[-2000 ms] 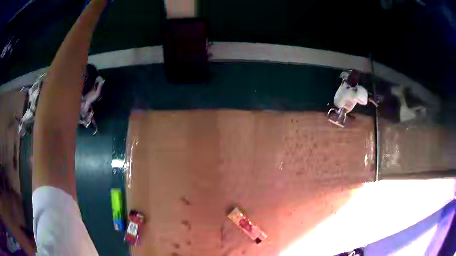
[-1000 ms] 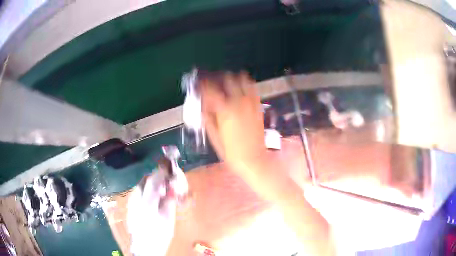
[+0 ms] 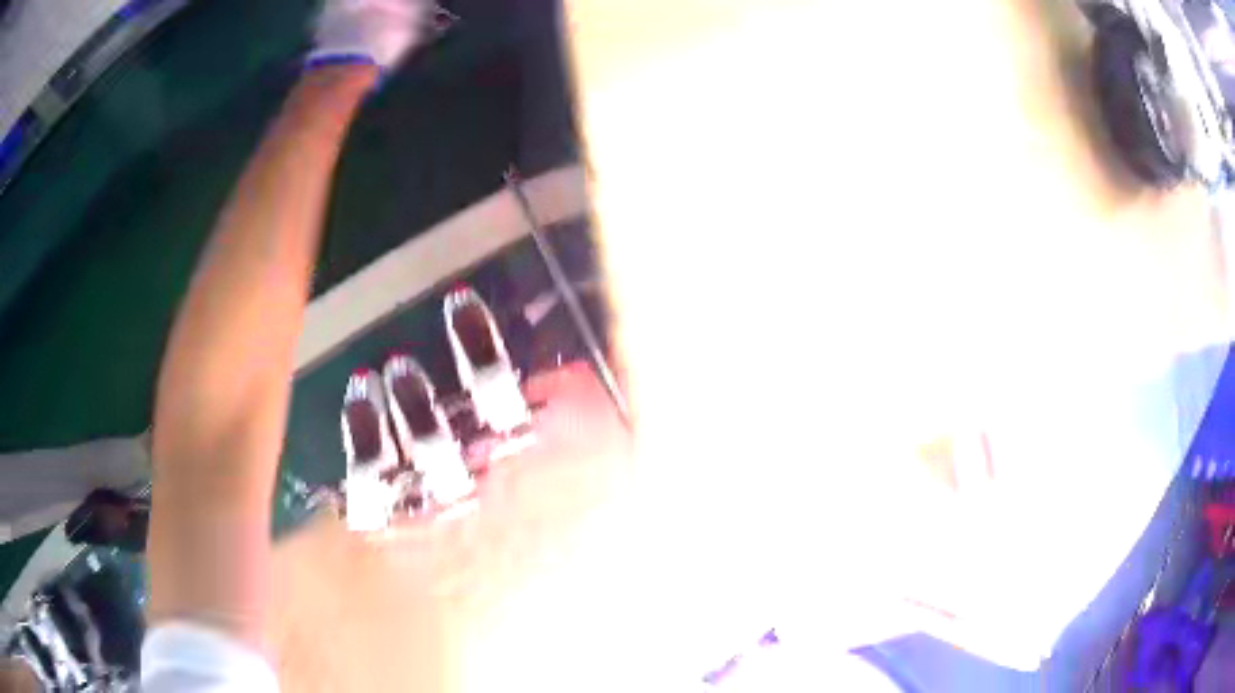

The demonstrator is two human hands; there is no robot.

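My left hand, in a white knitted glove with a blue cuff, is at the top left edge, arm stretched out over the dark green surface. It is blurred and partly cut off; a small thing shows at its fingertips, and I cannot tell if it is held. My right hand is not in view. Three white units with dark openings and red tips stand at the back edge of the brown cardboard: a left one, a middle one and a right one.
A glaring white area fills the centre and right, hiding what lies there. A thin rod slants beside the units. More silvery parts lie at lower left. A dark round thing with bright metal is at upper right. Blue material lies at right.
The view has swung right. My left gloved hand has moved from low over the cardboard to the far top left. My bare right hand has left the picture. The glare is larger.
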